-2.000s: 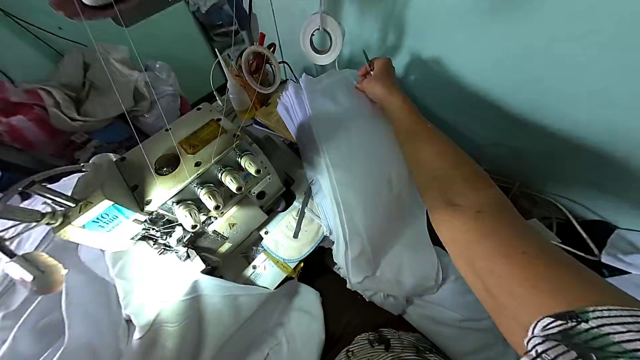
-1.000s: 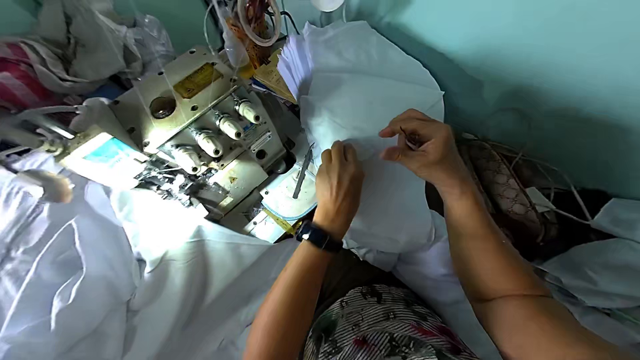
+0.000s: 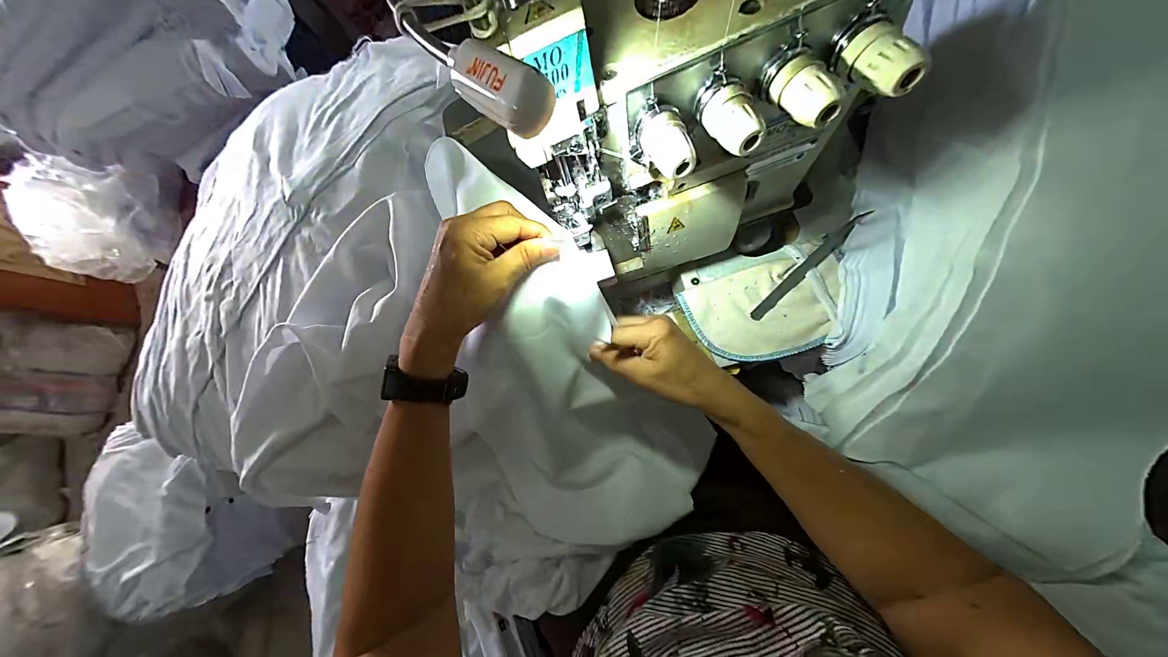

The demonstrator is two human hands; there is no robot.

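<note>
White fabric [image 3: 566,383] hangs down in front of an overlock sewing machine [image 3: 693,210], its upper edge close to the needle and presser-foot area [image 3: 579,192]. My left hand [image 3: 484,274], with a black watch on the wrist, pinches this edge just below the presser foot. To its right and lower, my right hand [image 3: 652,356] pinches the fabric's corner between thumb and fingers. A white work lamp [image 3: 502,87] lights the cloth. Whether the edge lies under the foot is not clear.
Bunched white fabric [image 3: 319,274] lies left of my hands. A stack of white cut pieces [image 3: 985,274] stands at the right. Dark tweezers [image 3: 803,274] rest on a cream pad [image 3: 757,319] beside the machine. Plastic-wrapped bundles [image 3: 82,214] are at the far left.
Both hands have moved left from the stack of white pieces to the front of the machine, and now hold fabric there. The view has swung left and closer.
</note>
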